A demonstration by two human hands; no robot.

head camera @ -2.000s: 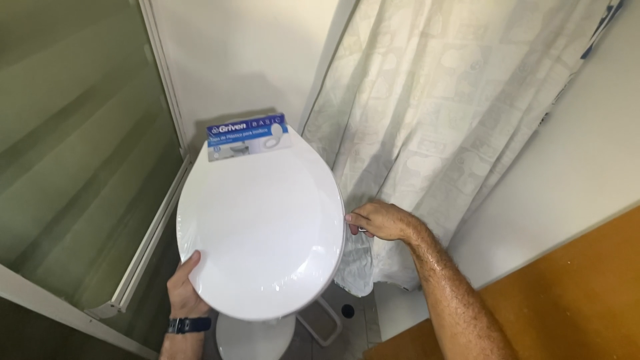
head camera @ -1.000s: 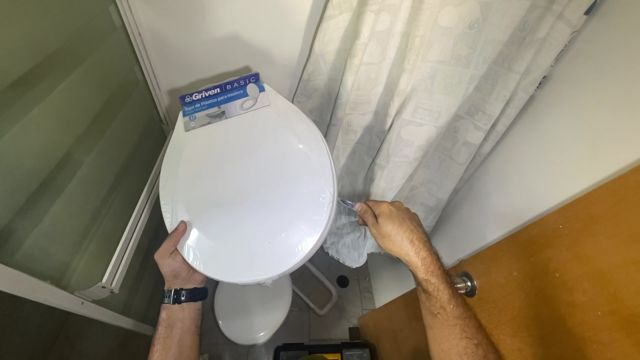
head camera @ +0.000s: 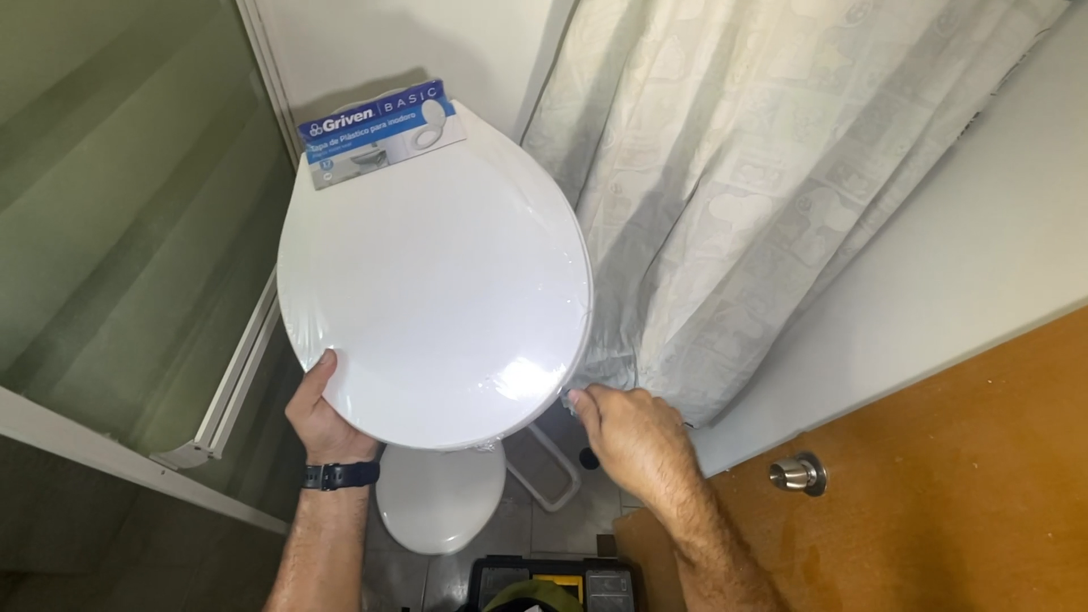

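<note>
A white plastic toilet seat lid in clear shrink wrap is held up before me, its narrow end away from me. A blue and white Griven cardboard label lies across that end. My left hand grips the lower left rim, thumb on top and fingers hidden beneath. At the lower right rim, my right hand pinches a small object at the edge of the wrap; only its tip shows, and what it is cannot be told.
Below stands a toilet with its white lid closed. A black toolbox sits on the floor near me. A shower curtain hangs at the right, beyond a wooden door with a metal knob. A framed translucent panel is at the left.
My right hand has moved down along the right rim toward the near end of the wrapped seat. My left hand keeps its hold. The view has shifted, and the toolbox and door knob have come into it.
</note>
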